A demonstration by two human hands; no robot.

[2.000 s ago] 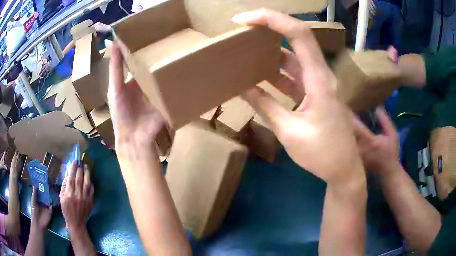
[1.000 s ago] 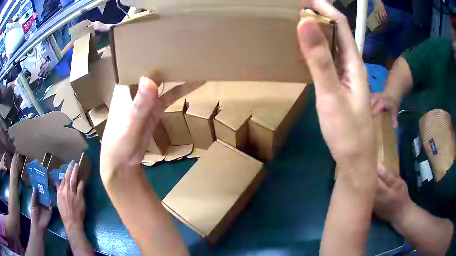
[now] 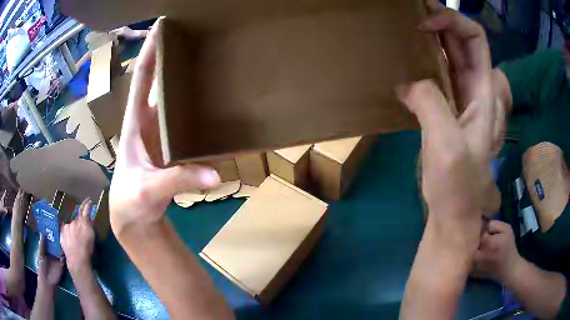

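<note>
An open brown mailer box is held up close in front of me, its hollow inside facing me and its upper part cut off by the top edge. My left hand holds its left end, thumb under the bottom edge and fingers behind the end panel. My right hand holds its right end, thumb on the inside and fingers around the end panel. A closed mailer box lies alone on the dark green table below.
Stacked brown boxes stand behind the closed box, rounded flaps sticking out. At left, a neighbour's hands hold a blue printed item by an open box. At right, another person's hand is close to my right arm.
The held box has tipped so its hollow inside faces me instead of a plain outer wall, and sits lower. My left hand has moved slightly left. The right neighbour's box is now mostly hidden.
</note>
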